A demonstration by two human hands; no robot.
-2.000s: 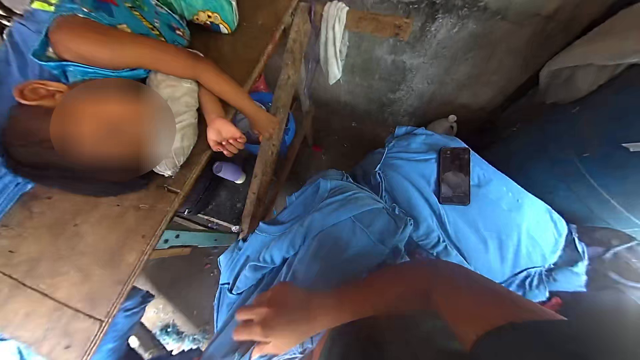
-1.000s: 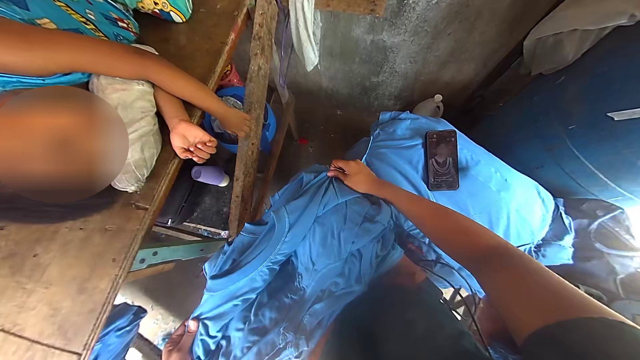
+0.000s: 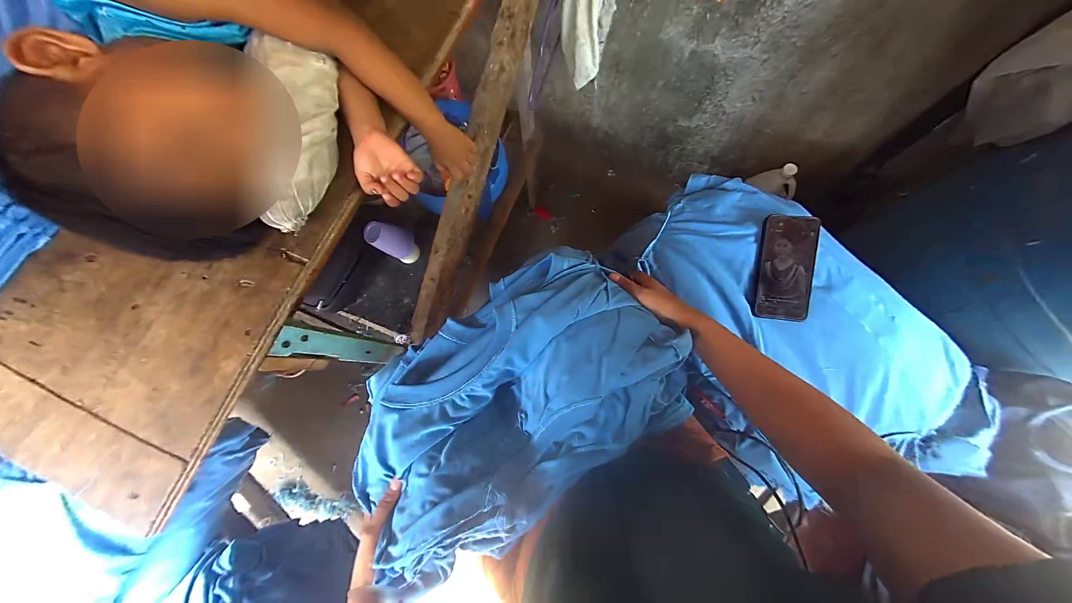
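A blue knit shirt (image 3: 536, 360) lies spread over my lap, its neckline facing the wooden bench. My right hand (image 3: 657, 300) grips the shirt's upper right edge, fingers pinching the cloth. At the lower left, my left hand (image 3: 381, 523) has hold of the shirt's other side, with a fingertip on top and the rest partly hidden. Just right of my right hand is a pile of blue fabric (image 3: 879, 335), on which a black smartphone (image 3: 787, 268) rests with a dim picture on its screen.
Another person lies on the wooden bench (image 3: 151, 335) at left, one hand (image 3: 387, 167) past its edge. A blue bucket (image 3: 494, 180) and a purple bottle (image 3: 391, 241) stand near a wooden post (image 3: 469, 176). Cables (image 3: 775, 494) run beside my leg. A concrete wall (image 3: 712, 84) is behind.
Two seconds ago one hand was over the shirt's lower left part; since then my right hand has taken the upper edge and my left hand the lower left side. The neckline now shows more plainly.
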